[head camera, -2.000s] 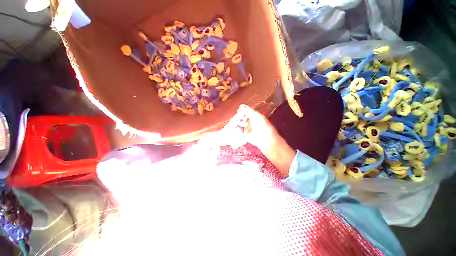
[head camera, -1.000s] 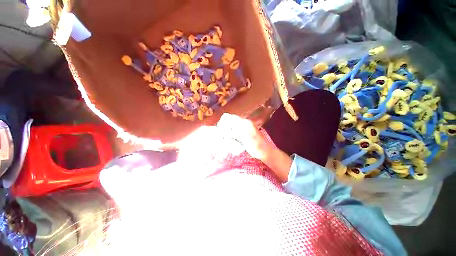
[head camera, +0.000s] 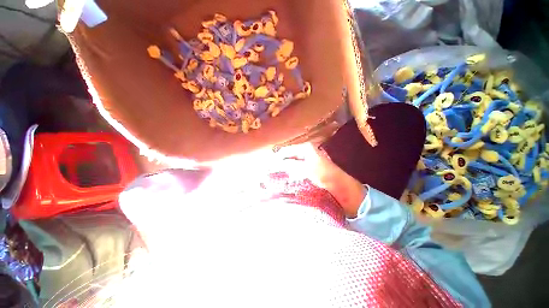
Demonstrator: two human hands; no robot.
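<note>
My right hand (head camera: 313, 165) is over my lap just below the carton's near edge; its fingers are washed out by glare, so I cannot tell what it holds. My left hand cannot be made out in the white glare. The brown carton (head camera: 132, 102) stands open in front of me. A pile of blue-and-yellow strap pieces (head camera: 241, 84) lies inside it. At the right, a clear plastic bag (head camera: 415, 57) is open and full of brighter blue and yellow strap pieces (head camera: 475, 138).
A red plastic stool (head camera: 72, 201) is at the left. A dark rounded shape (head camera: 385, 144) lies between the carton and the bag. A whitish plastic bag (head camera: 409, 27) is at the upper right. Greenish cloth (head camera: 84, 240) lies below the stool. A white tag (head camera: 92, 13) is at the carton's upper left.
The carton, its pieces and the bag sit slightly higher and further right in the picture than a second ago. My right hand has shifted slightly right and lower, its fingers more washed out.
</note>
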